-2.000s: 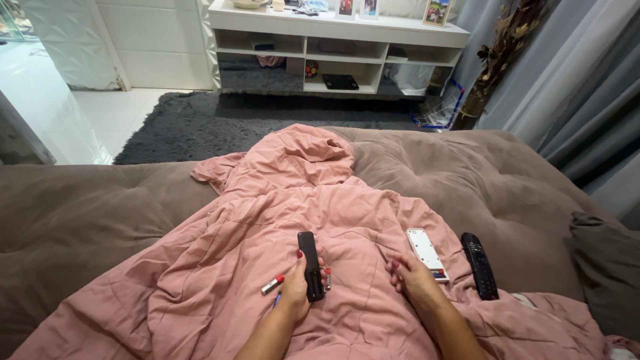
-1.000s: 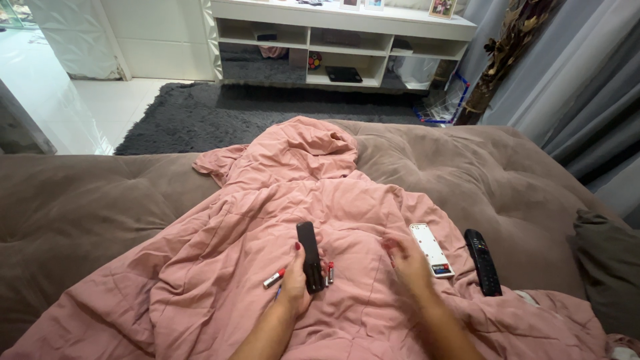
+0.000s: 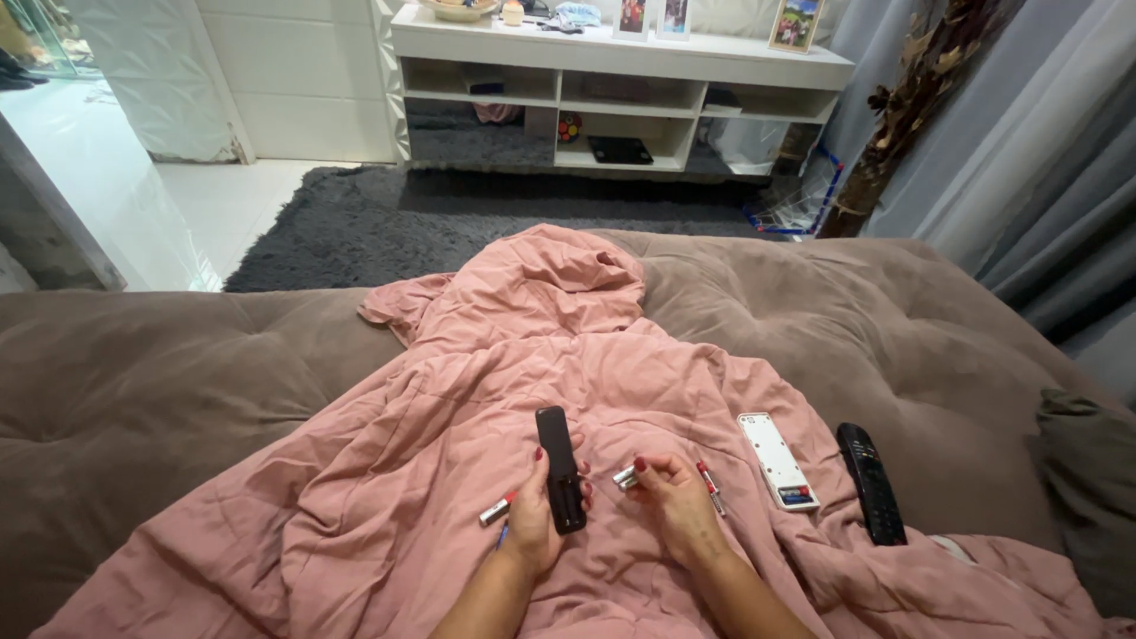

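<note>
My left hand [image 3: 535,515] holds a black remote control [image 3: 558,457] with its battery compartment uncovered; the compartment looks unfilled. Between the thumb and fingers of my right hand [image 3: 679,497] is a small silvery battery [image 3: 625,477], just right of that remote. One red and silver battery [image 3: 497,508] lies left of my left hand, with a blue item [image 3: 502,535] partly hidden beneath the hand. Another red battery [image 3: 710,484] rests beyond my right wrist. Farther right lies a white remote [image 3: 777,461] with blue and red batteries in its end, and next to it a black remote [image 3: 871,484].
A pink blanket [image 3: 399,461] is spread in folds over the brown tufted sofa [image 3: 799,311]. A dark pillow [image 3: 1087,479] sits at the right edge. Beyond are a dark shaggy rug [image 3: 337,222] and a white TV stand [image 3: 621,49] with picture frames.
My right hand has moved from near the white remote toward the black remote in my left hand, and a battery now shows in its fingers. My left hand keeps hold of the black remote.
</note>
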